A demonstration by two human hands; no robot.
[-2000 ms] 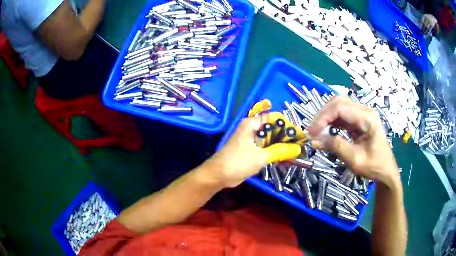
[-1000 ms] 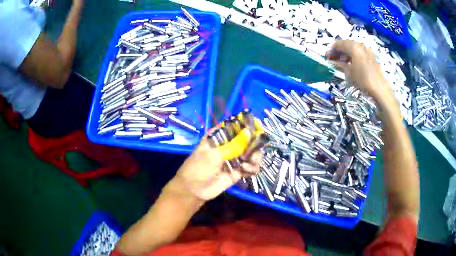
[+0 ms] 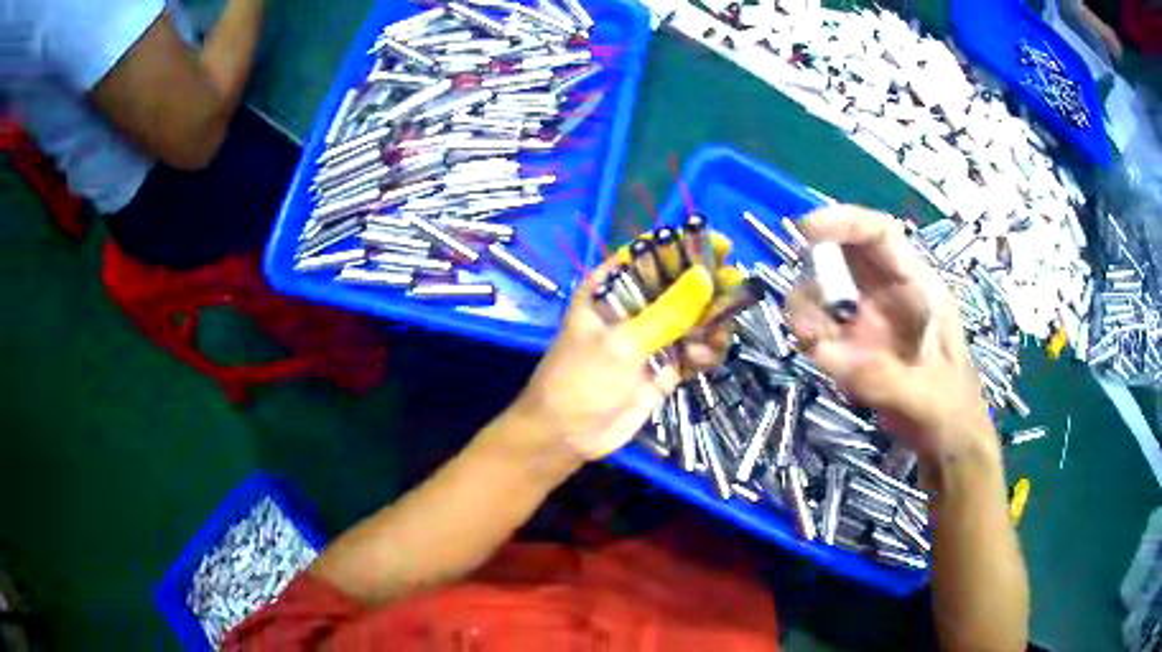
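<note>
My left hand [image 3: 624, 363], with yellow finger cots, holds several slim silver tubes [image 3: 646, 265] side by side, their dark ends pointing up and away. Faint thin red strands rise near these ends. My right hand [image 3: 892, 338] is just to the right, over the near tray, and holds a small white piece [image 3: 832, 278] with a dark end between thumb and fingers. The two hands are apart. The blue near tray [image 3: 752, 525] lies under both hands, heaped with silver tubes. My hands hide part of its contents.
Blue left tray [image 3: 440, 310] with tubes and reddish strands. Large pile of white pieces [image 3: 943, 134] at upper right. Far tray [image 3: 1000, 38], clear plastic bag [image 3: 1128, 312] with tubes at right. Yellow stick [image 3: 1019, 499] at right. Floor bin [image 3: 179, 588] lower left. Person's arm [image 3: 166, 96] upper left, red stool [image 3: 217, 325].
My right hand has come back from the white pile with a white piece and is now beside my left hand. My left hand still holds the tubes. The view has shifted slightly.
</note>
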